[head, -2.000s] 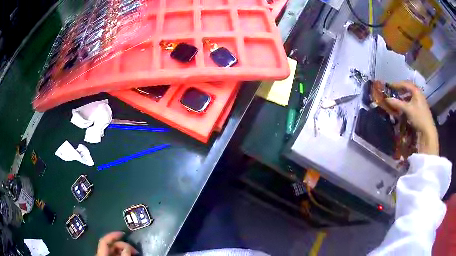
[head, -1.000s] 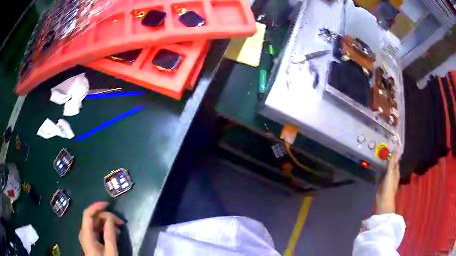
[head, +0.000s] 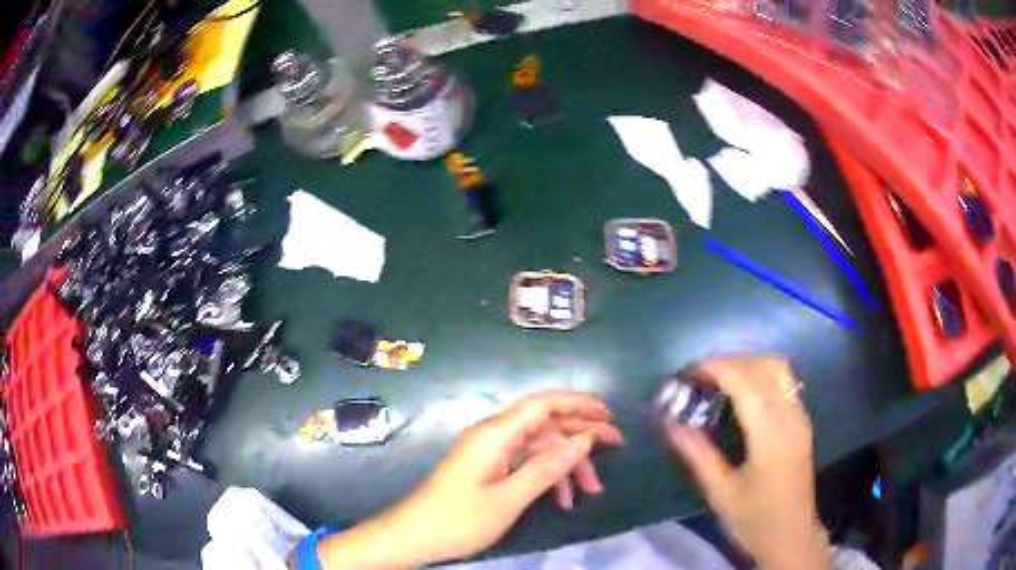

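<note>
My right hand [head: 758, 445] holds a watch housing [head: 687, 403] between thumb and fingers over the near right of the mat; the housing is blurred. My left hand [head: 535, 451] is beside it, fingers apart and slightly curled, with nothing seen in it. Two open watch housings, one nearer [head: 547, 300] and one farther [head: 640, 245], lie on the mat with white labels showing. Display screens with orange-gold tails lie to the left, one glossy [head: 362, 421] and one dark [head: 355, 342]. Another display screen [head: 477, 209] lies farther back.
A heap of spring clamps [head: 156, 290] and a red tray [head: 56, 412] are at the left. Solvent bottles [head: 414, 111] stand at the back. White cloths [head: 758, 139], a white piece [head: 332, 238], blue sticks [head: 780, 283] and red foam trays [head: 891, 189] are also there.
The view has swung left from the white machine to the bench. My right hand has left the machine's front and now holds a housing over the mat. My left hand is farther into view.
</note>
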